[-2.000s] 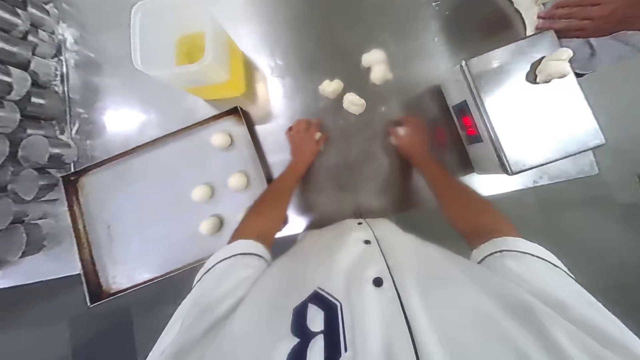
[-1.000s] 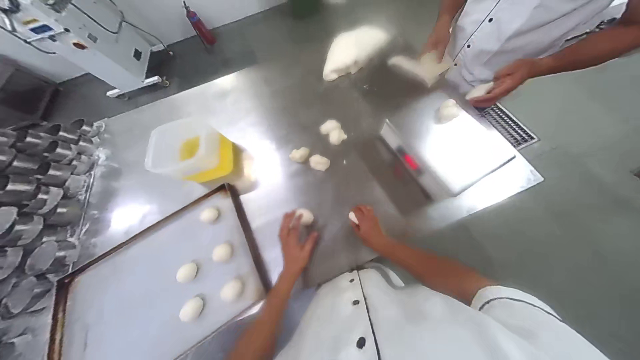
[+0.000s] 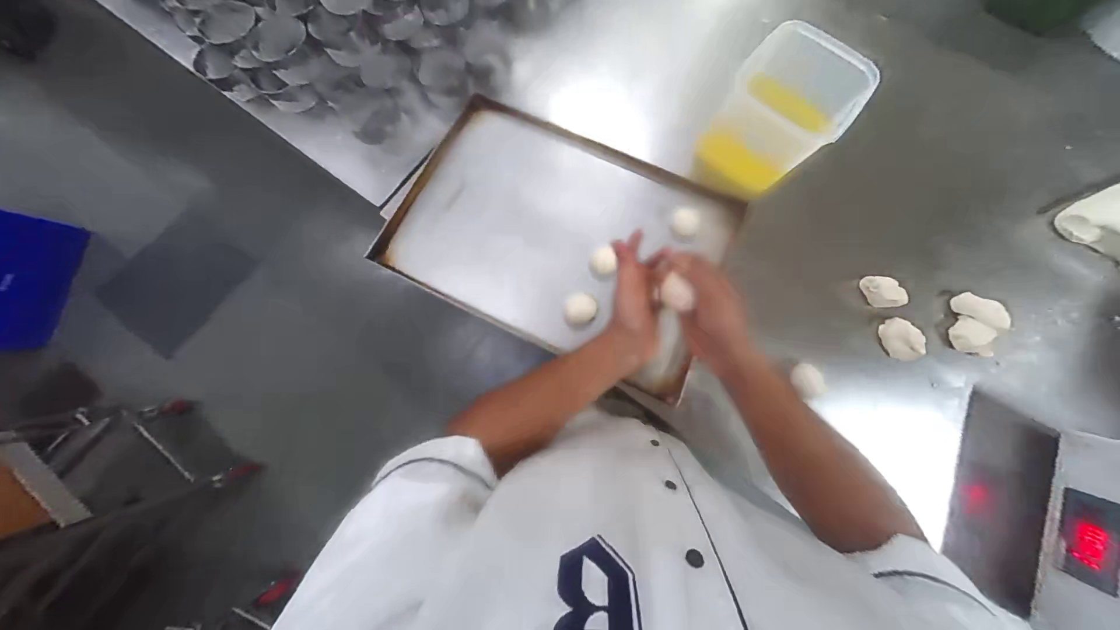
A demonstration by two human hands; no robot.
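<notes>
Over the right part of a metal baking tray (image 3: 525, 192), my left hand (image 3: 634, 302) and my right hand (image 3: 709, 302) are close together. A dough ball (image 3: 676, 291) shows between them, against the fingers of my right hand; whether my left hand touches it is hard to tell. Smooth dough balls lie on the tray around my hands, one (image 3: 580, 308) left of my left wrist, another (image 3: 604, 259) by its fingertips and one (image 3: 685, 222) beyond. Another dough ball (image 3: 808, 381) rests on the steel table beside my right forearm.
Several rough dough pieces (image 3: 901, 339) lie on the steel table at right. A clear plastic tub with yellow contents (image 3: 814, 87) stands behind the tray's right corner. Many metal molds (image 3: 350, 52) fill the upper left. A digital scale (image 3: 1085, 534) sits at lower right.
Both hands have moved from the table to over the tray and come together. The dough ball that was under my right hand is now off the table or beside my forearm; which is unclear. The view has swung left.
</notes>
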